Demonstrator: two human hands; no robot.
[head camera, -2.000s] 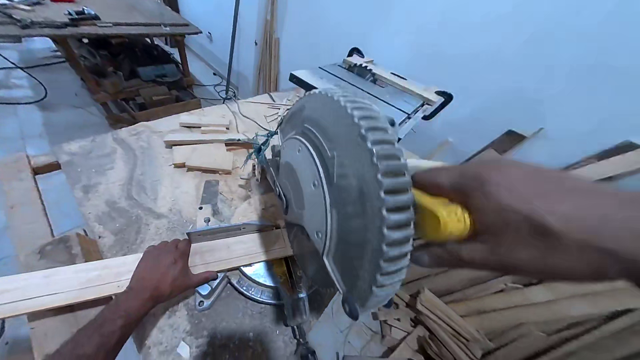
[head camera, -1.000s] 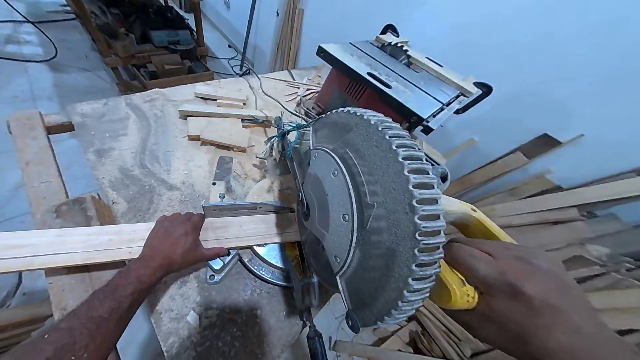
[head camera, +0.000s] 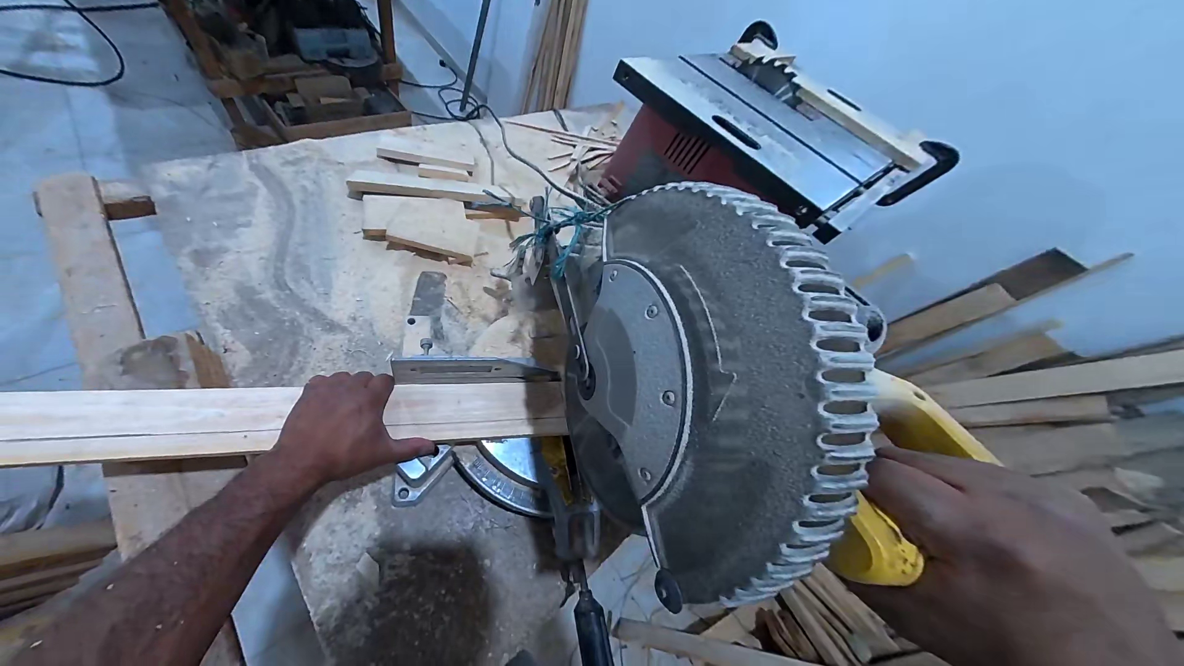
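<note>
My left hand (head camera: 347, 430) grips a long pale wooden board (head camera: 185, 416), its thumb along the front edge. The board lies against the metal fence (head camera: 472, 368) of a miter saw, and its right end runs under the grey blade guard (head camera: 740, 388). My right hand (head camera: 962, 518) is closed around the saw's yellow handle (head camera: 883, 536), at the right of the guard. The saw head is low over the board; the guard hides the cut line and most of the blade. Below the board shows the saw's round angle scale (head camera: 504, 472).
A red table saw (head camera: 786, 120) stands behind at the right. Wood offcuts (head camera: 421, 222) and sawdust lie on the bench (head camera: 305, 305). Stacked boards (head camera: 1064, 379) lean at the right wall. A black cable (head camera: 518, 148) crosses the bench's back. A wooden support (head camera: 88, 259) stands left.
The saw head and my right hand on its handle appear lower than two seconds ago. My left hand stays on the board. The view has shifted somewhat.
</note>
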